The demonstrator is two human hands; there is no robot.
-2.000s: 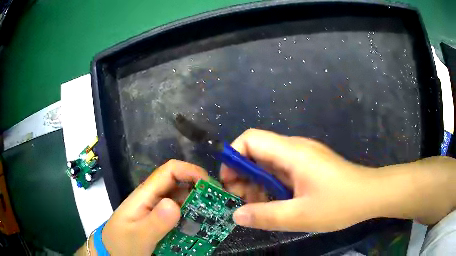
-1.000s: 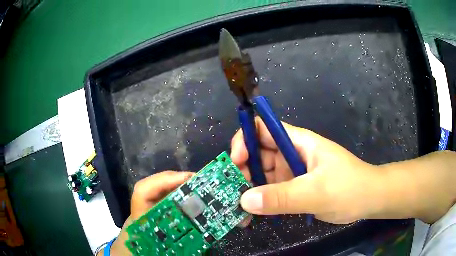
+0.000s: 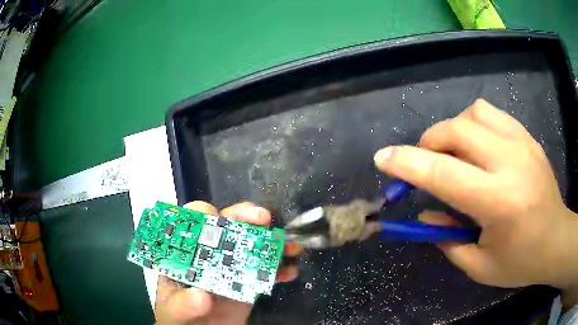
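Note:
A green circuit board (image 3: 212, 247) lies in my left hand (image 3: 209, 305), solder side up, with a grey square part and small dark chips showing. My left fingers hold it by its long edges; its underside is hidden. My right hand (image 3: 488, 190) holds diagonal cutters (image 3: 348, 223) by their blue handles, which are spread. The cutters' jaws point left, somewhat blurred, at the board's right end. Whether they touch the board I cannot tell.
A large black tray (image 3: 285, 79) with a raised rim lies beneath, with tiny bright specks on its floor. White sheets (image 3: 149, 159) lie at its left on the green mat (image 3: 114, 70). A yellow-green object (image 3: 476, 14) is at the top right, an orange one (image 3: 35, 270) at the left.
The board has moved left and turned to lie more level. The cutters have swung from pointing up to pointing left at the board's end, and my right hand has moved right. The view has shifted.

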